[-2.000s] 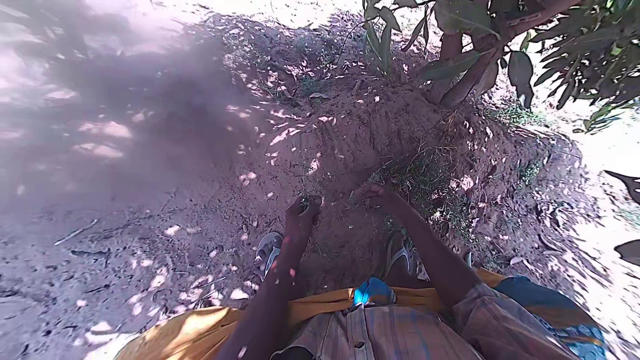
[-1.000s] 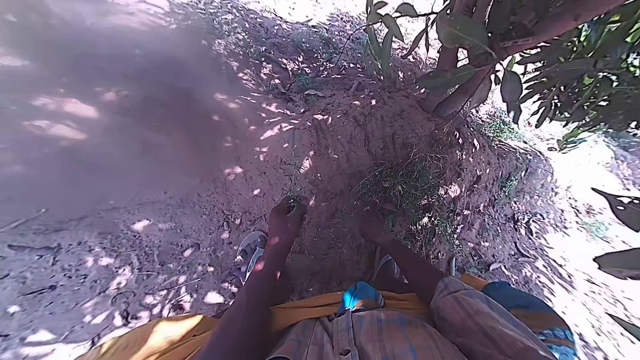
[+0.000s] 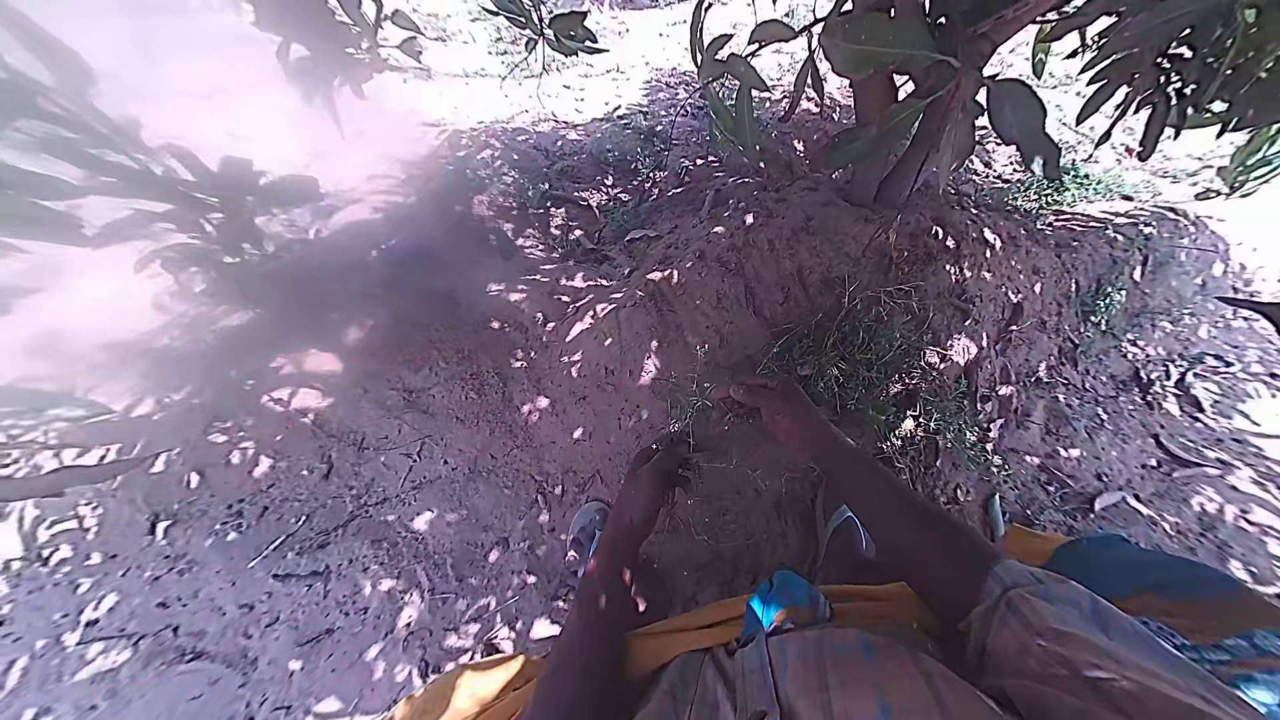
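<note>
My left hand (image 3: 650, 485) is low over the bare soil, its fingers curled around thin green grass stems (image 3: 690, 410) that stick up above it. To its right and a little farther out, my right hand (image 3: 775, 405) has thumb and forefinger close together near the tips of the stems; whether it pinches any of them is too small to tell. A clump of cut or growing grass (image 3: 850, 350) lies just beyond my right hand, on the slope of an earth mound (image 3: 720, 260).
A tree trunk (image 3: 900, 150) with leafy low branches (image 3: 880, 45) rises from the mound. My sandalled feet (image 3: 588, 530) stand on either side below my hands. A yellow and blue cloth (image 3: 1150, 580) spreads around my waist. Dry leaves and twigs litter the shaded ground (image 3: 350, 520).
My right hand was low near the soil a second ago and is now raised beside the stems at my left hand. The view has tilted up, showing more branches.
</note>
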